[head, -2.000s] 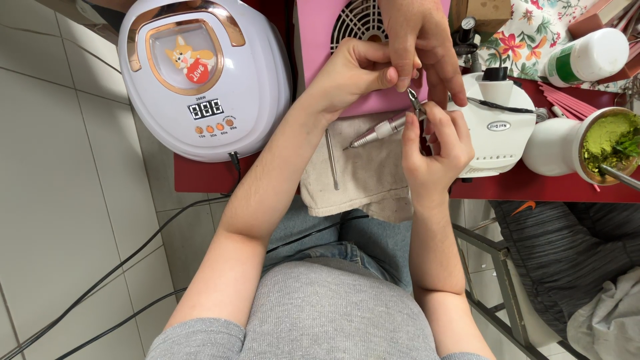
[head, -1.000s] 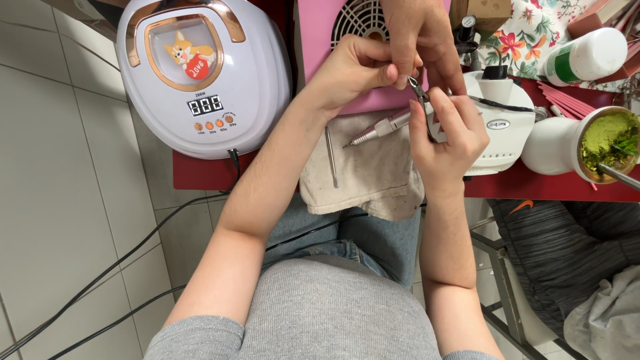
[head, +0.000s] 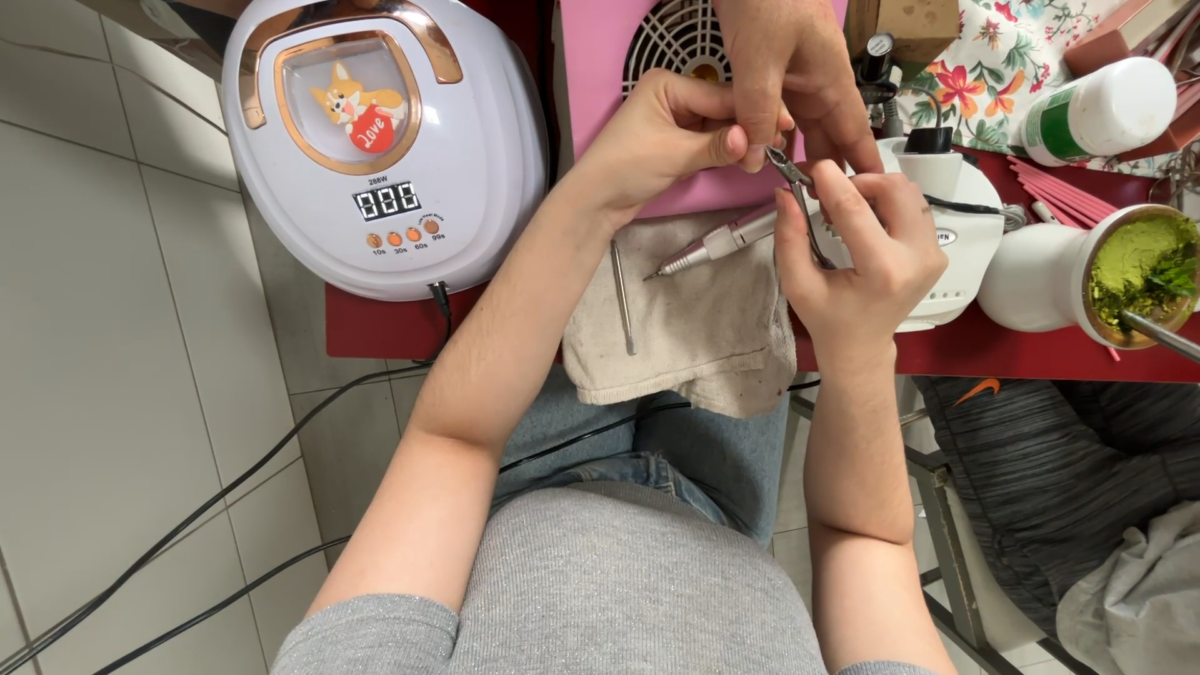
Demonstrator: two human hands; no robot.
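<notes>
My left hand (head: 680, 131) holds a finger of another person's hand (head: 797, 70), which reaches in from the top over the pink nail dust collector (head: 586, 84). In my right hand (head: 867, 244) are metal cuticle nippers (head: 797, 183), their jaws at that person's fingertip. Below, a folded beige cloth (head: 694, 328) lies at the table edge. A metal cuticle pusher (head: 622, 298) rests on it, and beside that the handpiece of an electric nail drill (head: 717, 242) lies with its bit to the left.
A white nail lamp (head: 375, 253) stands at left on the red table (head: 375, 328). On the right are a white drill base (head: 966, 253), pink sticks (head: 1069, 192), a white bottle (head: 1116, 108) and a mate cup (head: 1041, 277) with a metal straw. Black cables (head: 225, 492) hang at left.
</notes>
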